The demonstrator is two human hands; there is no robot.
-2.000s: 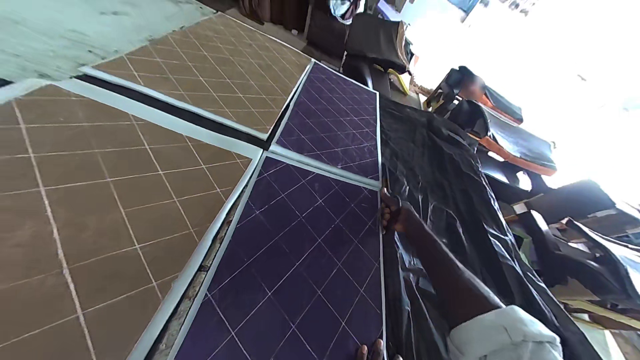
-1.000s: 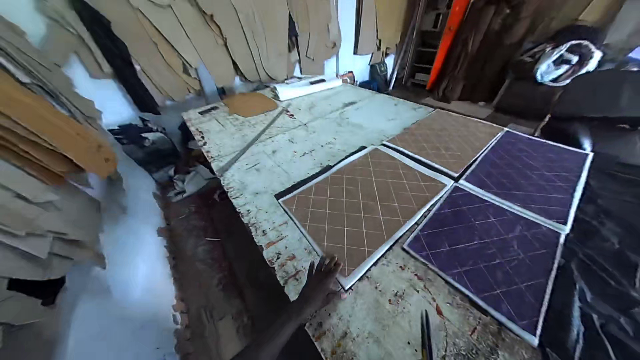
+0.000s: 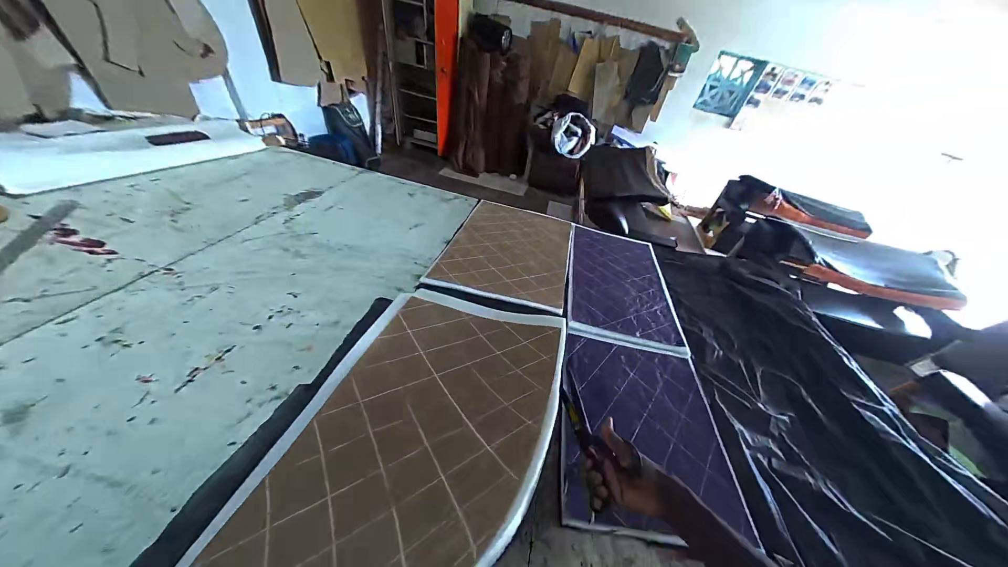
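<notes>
My right hand (image 3: 622, 476) grips a dark, long-bladed tool (image 3: 579, 417), seemingly scissors, with a yellow mark. It is over the nearer purple panel (image 3: 646, 409), which has a light line grid and white edges. The tool points away along the seam beside the large brown panel (image 3: 409, 425). That panel also bears light crossing lines; its right edge curves and looks raised. Beyond lie a smaller brown panel (image 3: 512, 252) and another purple panel (image 3: 618, 283). Black material (image 3: 291, 409) shows under the large brown panel's left edge. My left hand is out of view.
The pale, stained table (image 3: 236, 236) stretches left, with a grey strip (image 3: 35, 232) and a white sheet (image 3: 126, 157) on it. Black sheeting (image 3: 787, 362) spreads along the right. Dark and orange padded pieces (image 3: 874, 260) are stacked behind it; an orange post (image 3: 447, 79) stands at the back.
My left hand, on the large brown panel's corner one second ago, is gone from view. My right hand has come into view holding the dark tool. The view has swung to the right.
</notes>
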